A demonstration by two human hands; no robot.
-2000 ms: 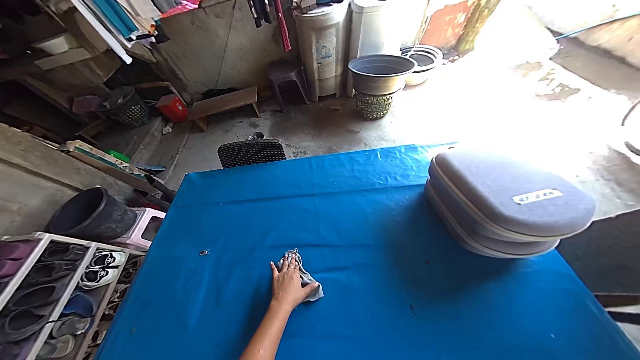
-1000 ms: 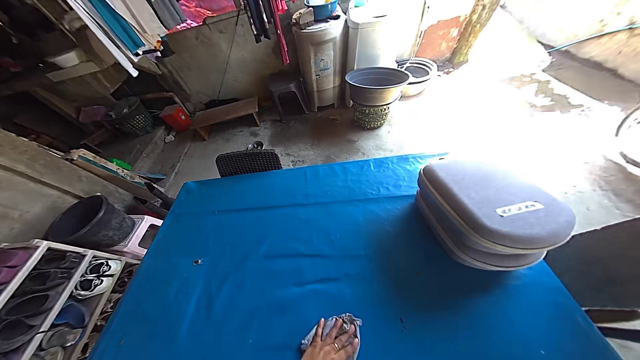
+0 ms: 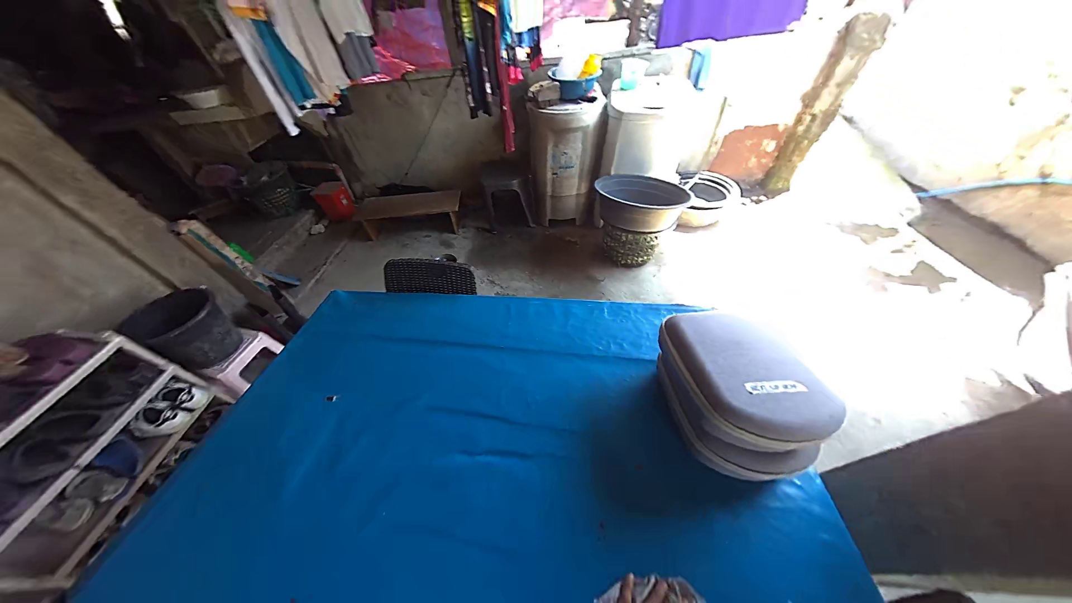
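Observation:
At the bottom edge, right of centre, the fingers of my left hand (image 3: 643, 591) press on a crumpled grey cloth (image 3: 682, 590). The rest of that hand is cut off by the frame. Under the cloth lies a blue plastic table cover (image 3: 469, 394) with a few creases and a small dark mark (image 3: 332, 399) at the left. Two grey zippered cases (image 3: 754, 377) are stacked on the right part of the table, up and to the right of my hand; the upper one bears a label with writing. My right hand is out of view.
A woven chair back (image 3: 430, 276) stands at the table's far edge. On the left are a shoe rack (image 3: 100, 444) and a black bucket (image 3: 180, 327) on a pink stool. Beyond are a low bench (image 3: 408, 206), a large basin (image 3: 643, 201) and hanging clothes.
My left hand, with the cloth under it, has moved from the table's middle toward the near edge and to the right. The view has shifted, showing more of the background.

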